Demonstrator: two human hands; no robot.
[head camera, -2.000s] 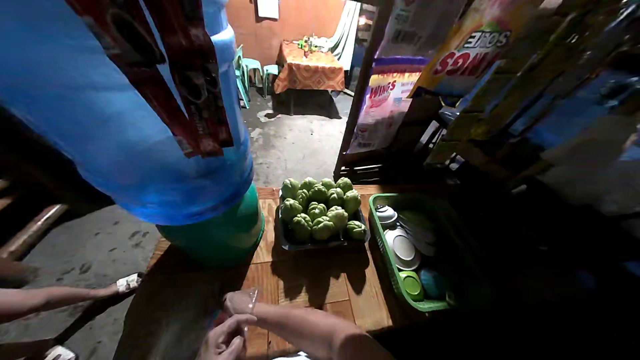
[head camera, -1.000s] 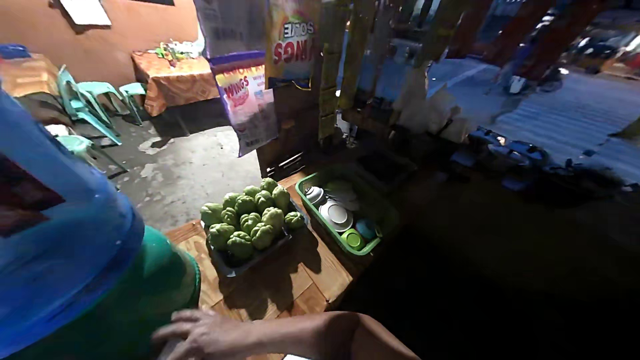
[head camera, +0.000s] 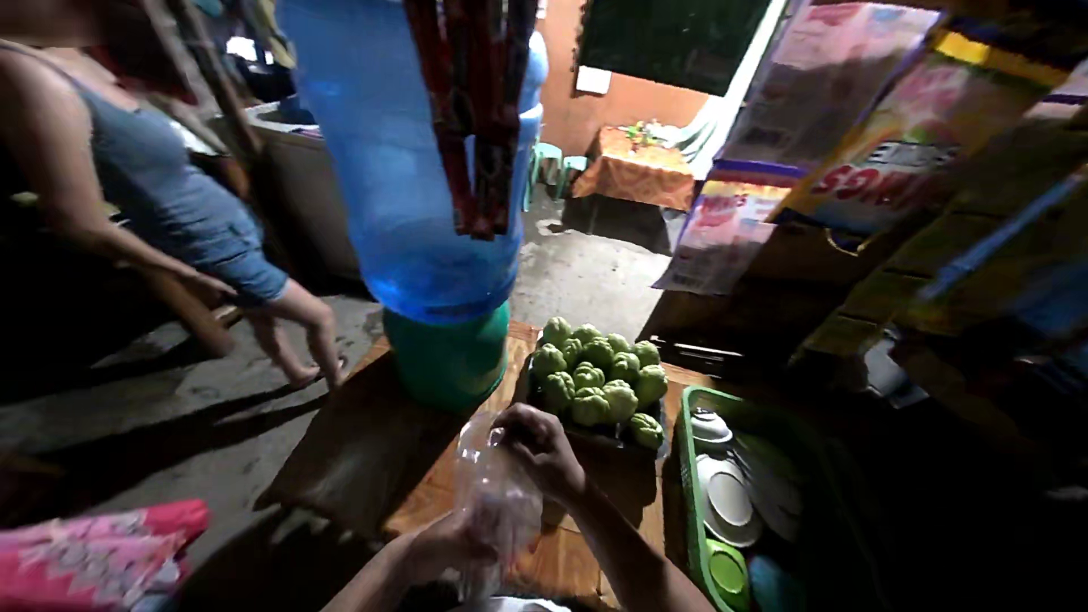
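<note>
A clear plastic bag (head camera: 491, 484) hangs between my hands over the wooden table (head camera: 561, 565). My left hand (head camera: 455, 541) grips the bag's lower part from the left. My right hand (head camera: 541, 450) pinches its top edge, close to the front of a dark tray. Several green chayotes (head camera: 595, 374) are heaped in that tray. Left of them stands a green bucket (head camera: 446, 361), with a large blue plastic water container (head camera: 425, 170) above it.
A green plastic basket (head camera: 693, 493) with white dishes (head camera: 729, 497) and a green cup stands at right. A person (head camera: 183, 195) is at far left. Red packets (head camera: 480, 127) hang before the blue container. Beyond are stools and a table with an orange cloth (head camera: 633, 170).
The view has swung back left, and the person in blue is now in sight. One second ago only one hand showed, low and apart from the chayotes; both hands now hold the bag.
</note>
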